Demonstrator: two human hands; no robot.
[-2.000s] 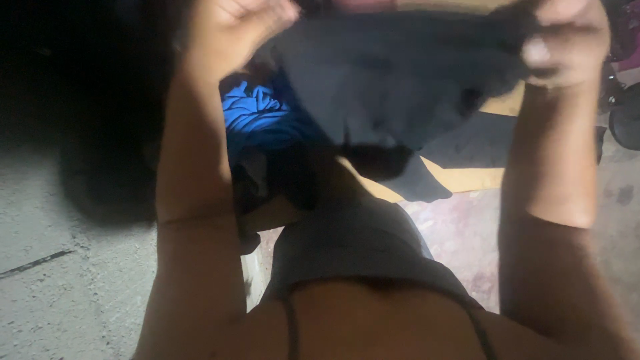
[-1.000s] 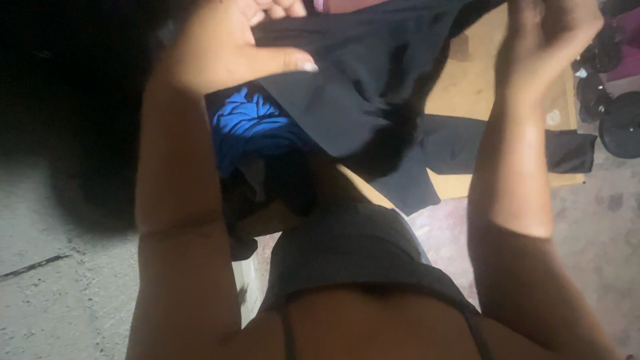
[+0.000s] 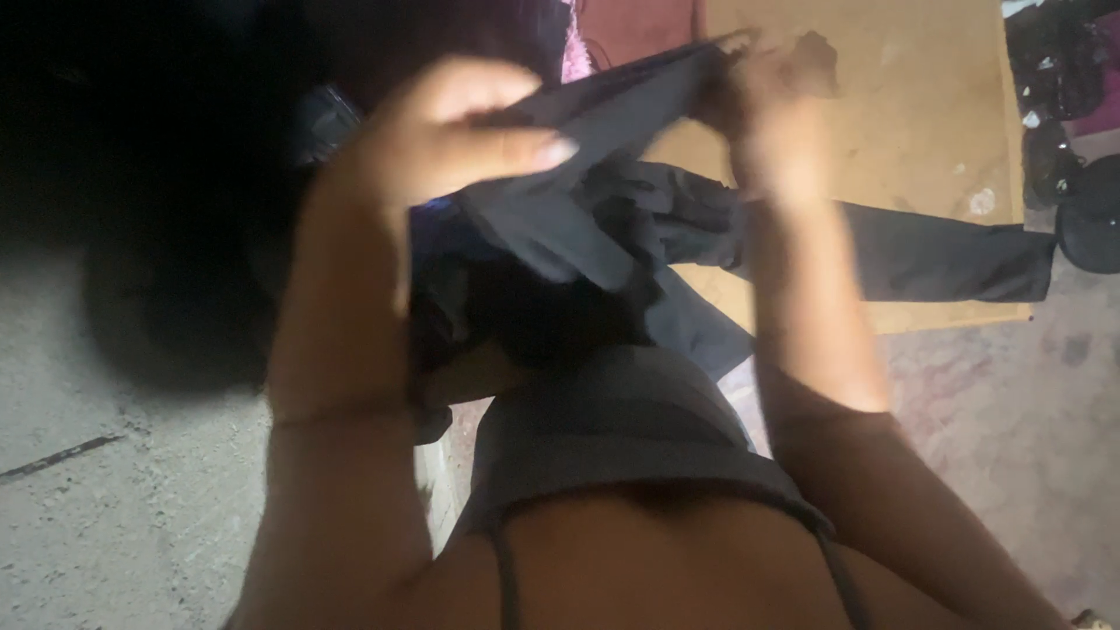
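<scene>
A dark grey cloth garment (image 3: 604,131) is stretched between my two hands, above my lap. Its left end lies between the thumb and fingers of my left hand (image 3: 472,131). My right hand (image 3: 774,114), blurred, grips the garment's other end at the upper right. Below it, more dark cloth hangs in folds over my lap, partly in shadow. Another dark garment (image 3: 949,254), with a long narrow part like a sleeve or trouser leg, lies on a tan board beyond my right forearm. Only a sliver of blue cloth (image 3: 435,204) shows beside my left wrist.
The tan board (image 3: 919,131) reaches from the middle to the upper right. Several black objects, one of them round (image 3: 1094,219), stand along its right edge. Pink fluffy material (image 3: 576,52) shows at the top. Rough grey concrete (image 3: 105,534) is at the lower left; deep shadow covers the upper left.
The garment was spread wide between my hands two seconds ago; now it is narrower and gathered. The blue cloth, plain before, is mostly hidden. More of the tan board shows at the upper right.
</scene>
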